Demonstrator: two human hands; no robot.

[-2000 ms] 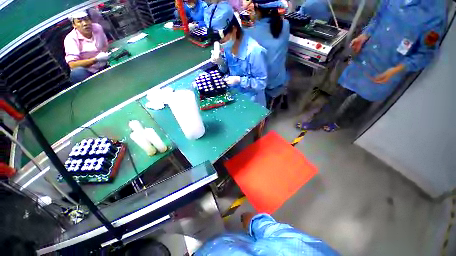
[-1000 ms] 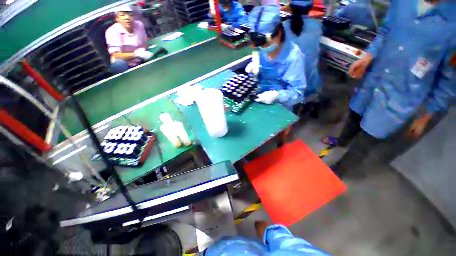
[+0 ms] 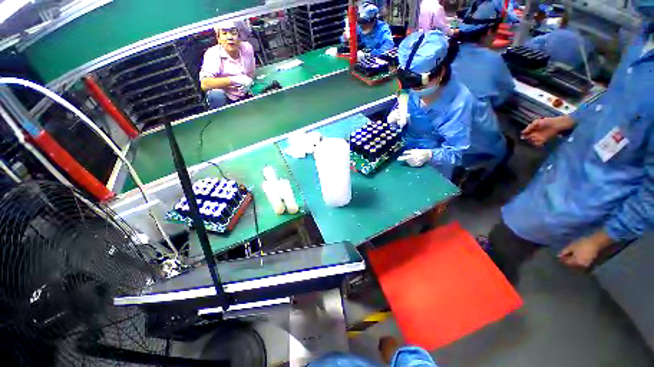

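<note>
A bare hand (image 3: 388, 348), apparently my right, shows small and blurred at the bottom edge beside a blue cuff; its fingers cannot be made out. My left hand is not in view. An orange-red square sheet (image 3: 446, 285) lies just ahead of it, low beside the bench. On the green bench stands a white plastic tub (image 3: 334, 173). Two slim cream bottles (image 3: 280, 193) lie to its left. Farther left is a circuit board with capacitors (image 3: 214, 204). Another capacitor board (image 3: 376, 146) sits before a seated worker.
A monitor (image 3: 244, 276) stands in front of the bench, with a black fan cage (image 3: 61, 279) at left. The seated gloved worker (image 3: 437, 122) holds one hand raised. A standing person in blue (image 3: 588, 165) is at right. Yellow-black tape (image 3: 367, 322) marks the floor. A green conveyor (image 3: 251, 132) runs behind.
The view has turned left, so bench, boards and red sheet have shifted right and the fan has come into view. My visible hand now sits lower, nearly cut off by the edge.
</note>
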